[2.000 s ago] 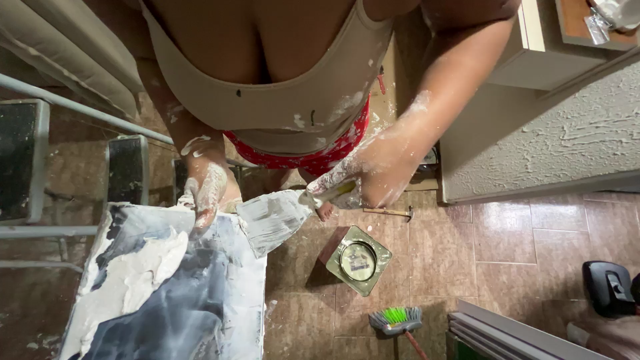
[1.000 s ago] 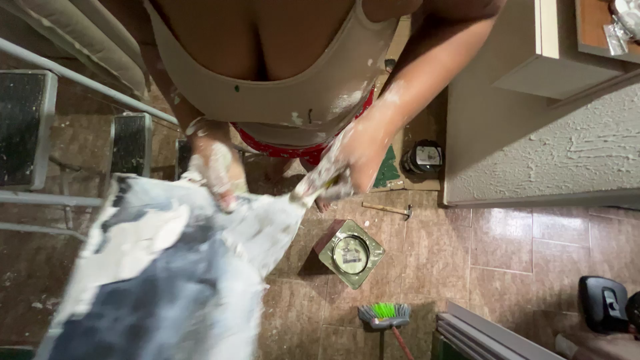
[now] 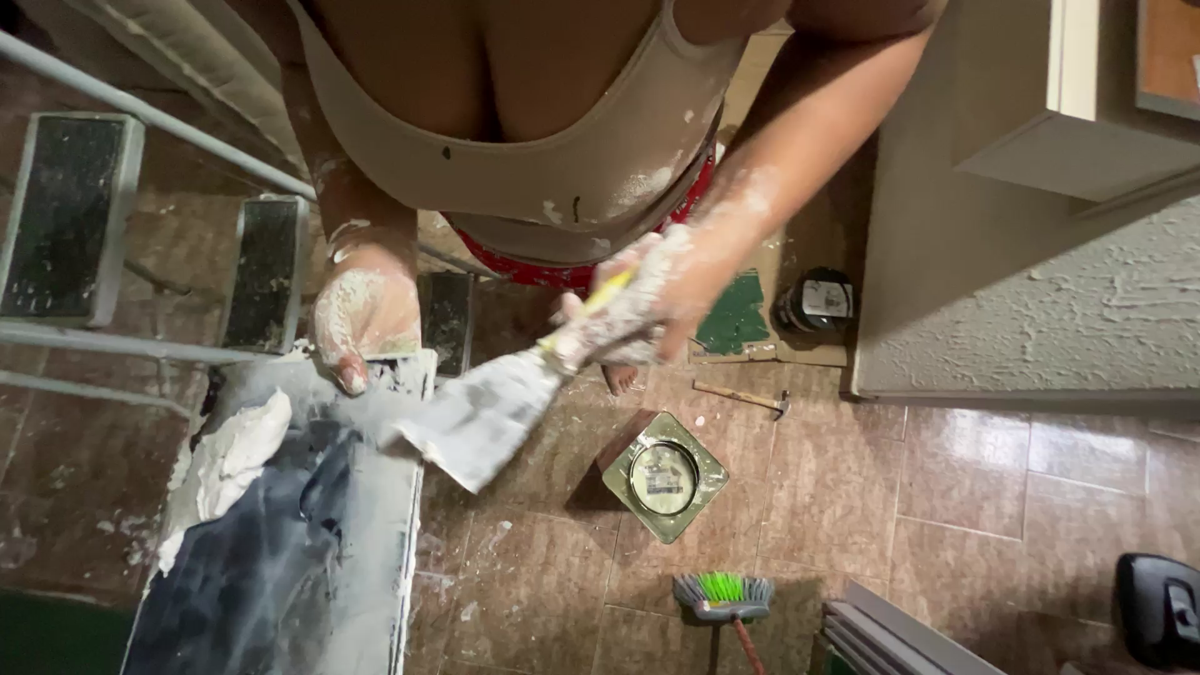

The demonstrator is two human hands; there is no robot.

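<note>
My right hand [image 3: 370,323], smeared with white paste, is on the left of the picture. It holds the near end of a flat board [image 3: 380,553], thumb on top and fingers hidden beneath. A thick heap of white paste [image 3: 246,445] lies along the board's left side; the rest is dark with a thin white film. My left hand [image 3: 623,314], also coated and blurred, grips the yellow handle of a wide putty knife [image 3: 487,417]. The white-smeared blade slants down-left, its tip over the board's right edge. Whether it touches the board, I cannot tell.
On the tiled floor are a square metal can [image 3: 664,539], a hammer [image 3: 736,396], a broom [image 3: 722,589] and a dark container [image 3: 814,302] on cardboard. Ladder steps [image 3: 66,220] stand at left. A textured wall [image 3: 1059,309] is at right, with stacked panels [image 3: 891,637] at lower right.
The knife blade lay across the board's right part a second ago; now most of it is past the board's right edge. Both hands have kept their holds.
</note>
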